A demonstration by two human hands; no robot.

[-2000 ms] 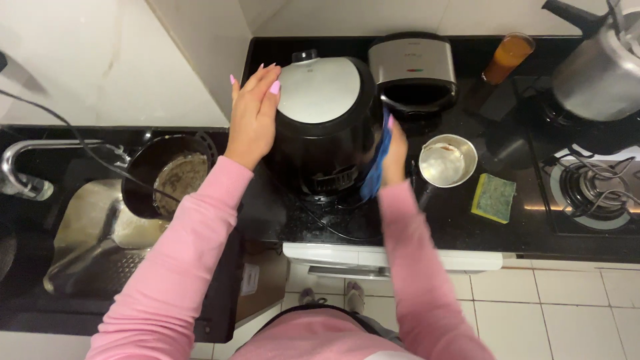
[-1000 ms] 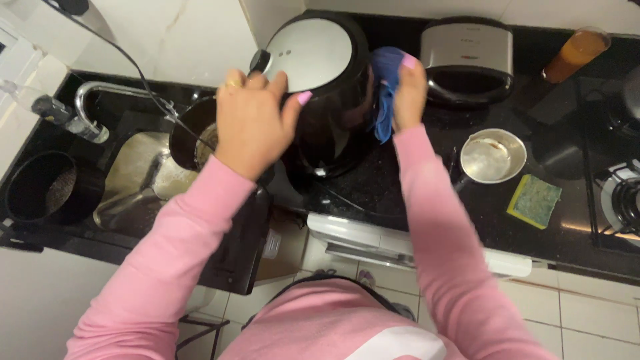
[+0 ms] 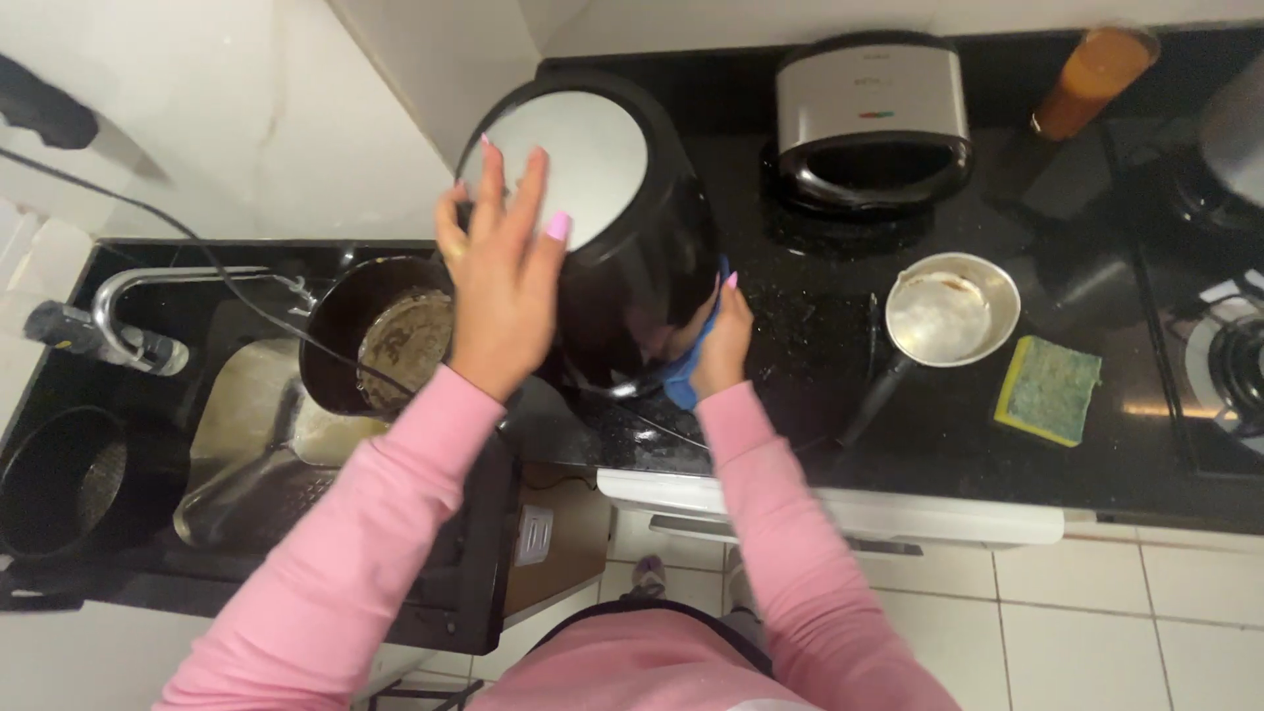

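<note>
A black air fryer [image 3: 642, 286] with a light grey top stands tilted on the black countertop, in front of me. My left hand [image 3: 509, 272] rests with spread fingers on its top and left edge, steadying it. In my right hand [image 3: 724, 341] is a blue cloth [image 3: 684, 380], pressed against the lower right side of the air fryer; part of the cloth is hidden behind the fingers. A power cord [image 3: 657, 427] lies on the wet-looking counter below the appliance.
Left is a steel sink [image 3: 237, 415] with a faucet [image 3: 128, 296], a dark pot [image 3: 380, 336] and another black pot [image 3: 64, 484]. To the right are a sandwich maker [image 3: 874, 118], a small saucepan [image 3: 953, 309], a sponge [image 3: 1049, 390], a glass of orange drink [image 3: 1094, 84] and a stove [image 3: 1229, 355].
My right hand with the blue cloth has moved down the air fryer's right side from near its upper edge. My left hand stays at the top.
</note>
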